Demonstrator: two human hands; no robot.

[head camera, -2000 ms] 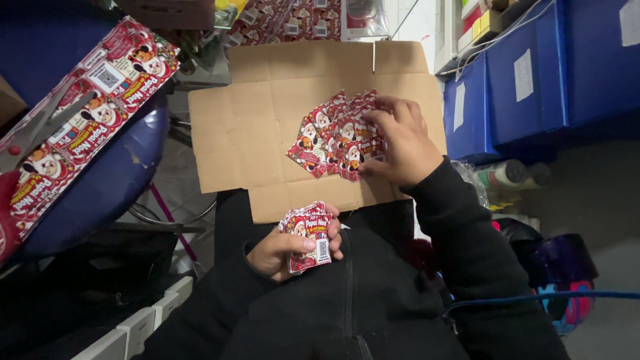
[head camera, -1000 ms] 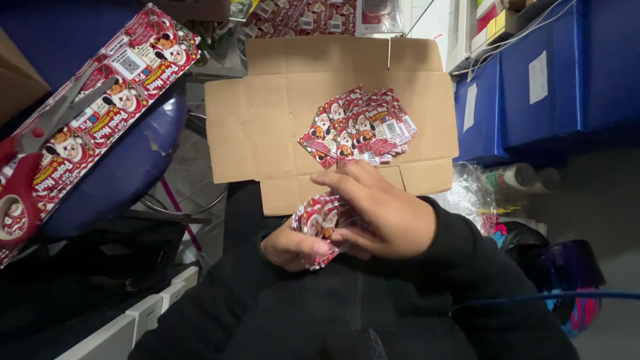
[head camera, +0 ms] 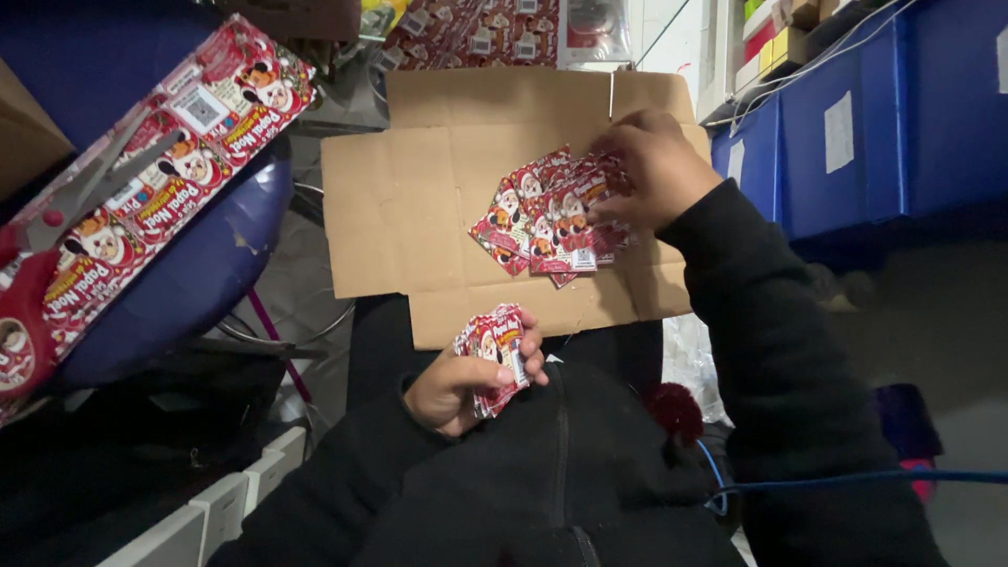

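A stack of small printed Santa cards (head camera: 494,354) is held in my left hand (head camera: 461,386), thumb on top and fingers round the far side, close to my body. Beyond it, a flattened cardboard sheet (head camera: 425,197) lies over my lap. Several more loose Santa cards (head camera: 543,224) lie overlapped in a pile on the cardboard. My right hand (head camera: 654,169) is at the right side of this pile, fingers bent down over the cards and blurred. Whether it grips a card cannot be seen.
At the left, large scissors with red handles (head camera: 31,299) rest on uncut printed Santa sheets (head camera: 236,102) over a blue seat (head camera: 228,244). More printed sheets (head camera: 504,31) lie behind the cardboard. Blue boxes (head camera: 835,157) stand at the right. A blue cable (head camera: 858,478) crosses my right sleeve.
My right hand has moved from the stack in my left hand out to the right side of the pile on the cardboard. My left hand still holds its stack.
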